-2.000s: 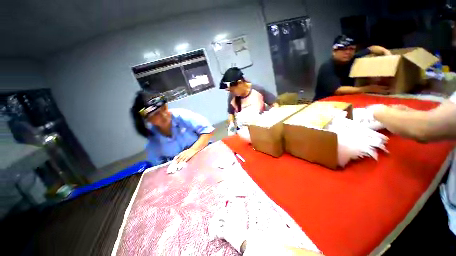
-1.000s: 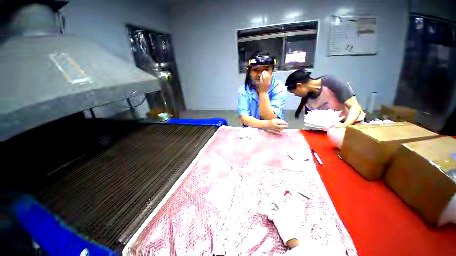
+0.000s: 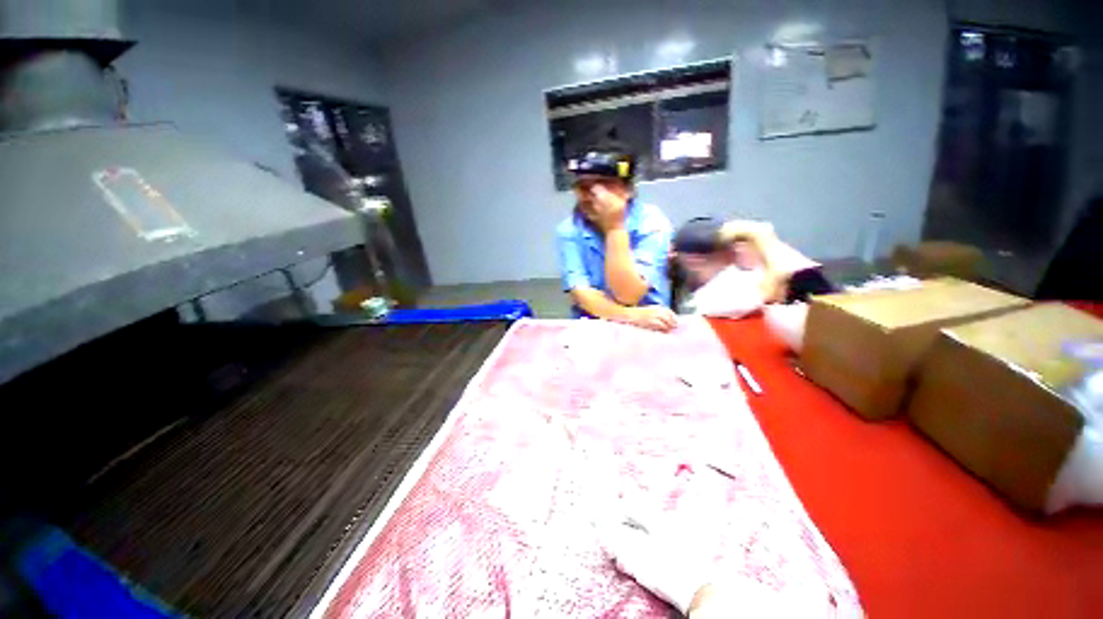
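The pink-white padded table cover [image 3: 544, 423] lies nearest in front of me, wrinkled and partly washed out by glare. My right hand [image 3: 659, 562], in a white glove, rests low on this cover near the bottom edge. Its outline blends into the glare, so its fingers and anything under them cannot be made out. A small red scrap [image 3: 685, 469] and a thin dark piece [image 3: 721, 472] lie beyond the hand. My left hand is out of the picture.
The mesh conveyor belt [image 3: 290, 447] runs at left under the grey hood [image 3: 182, 230]. Two cartons [image 3: 889, 351] stand on the red cloth [image 3: 823, 460] at right. A pen-like stick [image 3: 750, 379] lies on the cloth. Two people are at the far end.
My view has swung left from the red cloth to the belt. The person in blue now rests one hand on the table and holds the other at the face. The other person has bent lower.
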